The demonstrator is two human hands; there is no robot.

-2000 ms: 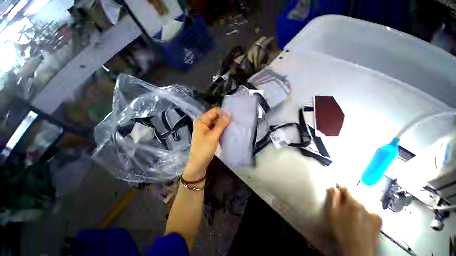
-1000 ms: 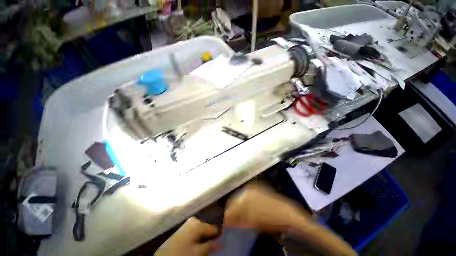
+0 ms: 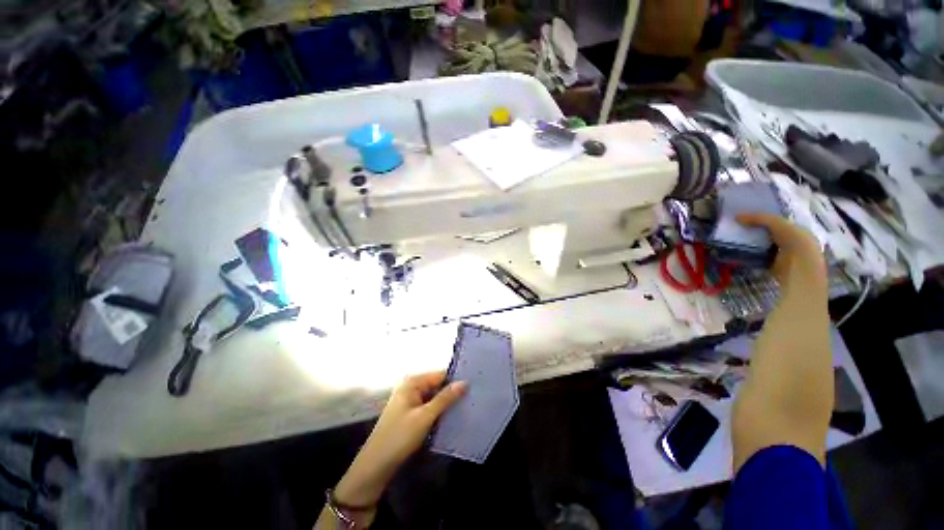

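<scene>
My left hand [image 3: 417,406] holds a single grey pointed pocket piece [image 3: 480,391] by its left edge, thumb on top, in front of the table's front edge. My right hand [image 3: 778,240] is on a stack of grey pocket pieces [image 3: 747,215] at the machine's right end, beside red-handled scissors [image 3: 691,271]. Whether its fingers grip the stack or rest on it is hard to tell. The white sewing machine [image 3: 497,194] stands between; its needle area is partly lost in lamp glare.
A tied grey bundle [image 3: 126,300] and loose black-and-white ties [image 3: 212,323] lie at the left. Black snips [image 3: 514,283] lie on the machine bed. A phone [image 3: 688,435] lies on a lower white surface at right.
The view has swung right to the machine. My hands, together below the table edge one second ago, are apart; my right hand has moved to the far right.
</scene>
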